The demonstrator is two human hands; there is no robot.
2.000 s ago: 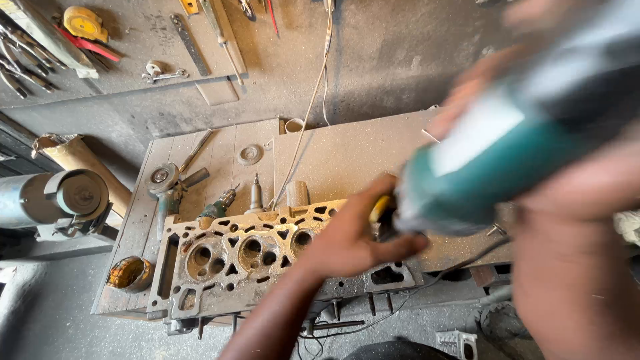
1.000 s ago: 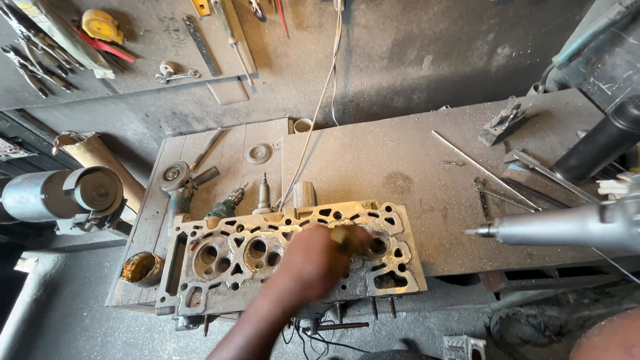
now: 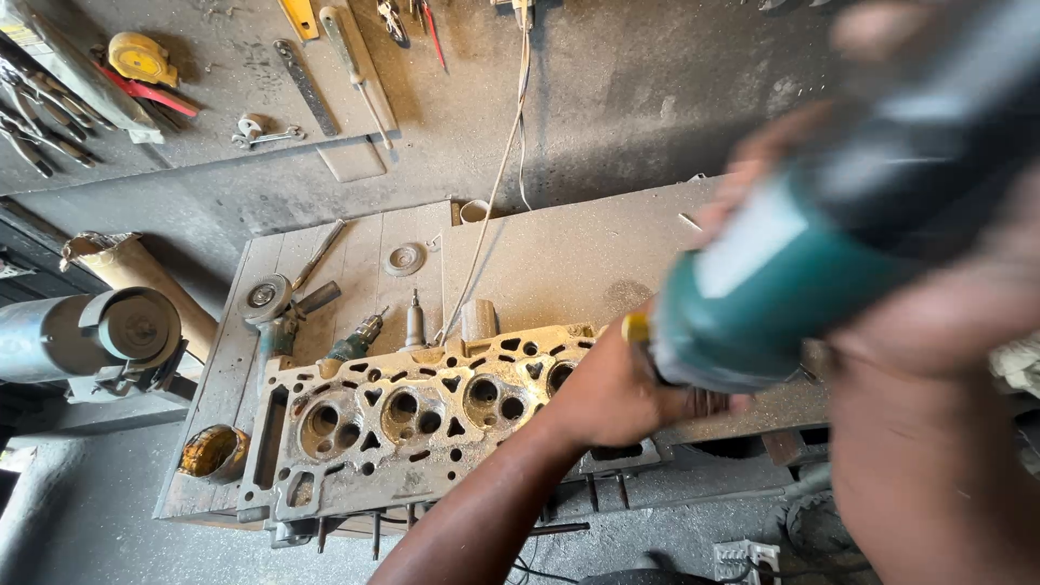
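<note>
A metal cylinder head (image 3: 455,406) lies on the bench with its round combustion chambers facing up. Over its right end, my left hand (image 3: 621,386) is at the lower front end of a green and black power tool (image 3: 756,301); its fingers are mostly behind the tool, and whether they grip it cannot be told. My right hand (image 3: 934,284), blurred, holds the tool's body at the right. The tool hides the far right chamber and its own tip.
Behind the head lie an angle grinder (image 3: 272,313), a drill (image 3: 357,337) and a metal disc (image 3: 405,259). A tin (image 3: 214,453) stands at the bench's left corner. A bench grinder (image 3: 97,337) is at far left. A cable (image 3: 496,195) hangs down to the bench.
The power tool has swung from the right side to over the head's right end. My left hand has moved up and right to the tool's front. My right hand has come into view.
</note>
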